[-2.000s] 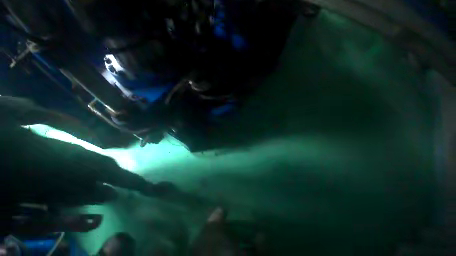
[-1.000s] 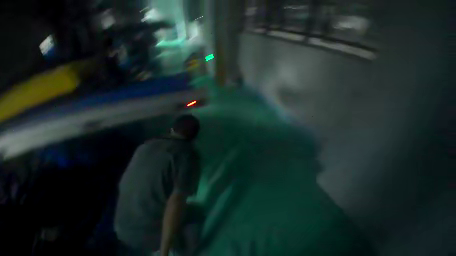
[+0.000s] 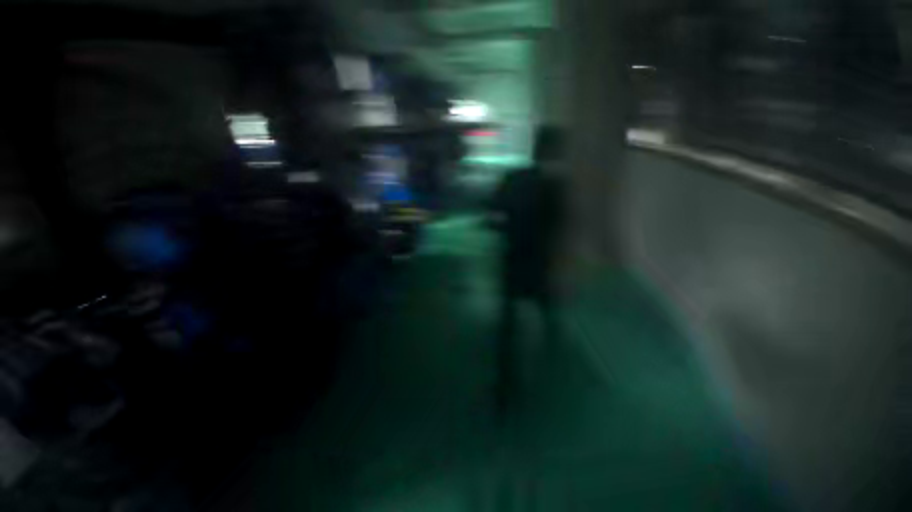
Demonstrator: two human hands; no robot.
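Neither of my hands is in the picture. The frame is dark and strongly blurred. The green floor (image 3: 420, 400) runs ahead of me as a walkway. Dark machinery or stacked items stand along the left, too blurred to name, with a blue patch (image 3: 150, 245) among them. No held object is visible.
A person (image 3: 530, 230) stands ahead on the walkway, seen as a dark figure. A pale wall (image 3: 790, 300) with a ledge and dark windows above it runs along the right. A grey pillar (image 3: 597, 130) stands beyond the person. Bright lit patches show at the far end.
The view has swung from the floor to along the walkway. The bent person near the centre a second ago no longer shows there; an upright figure shows farther off.
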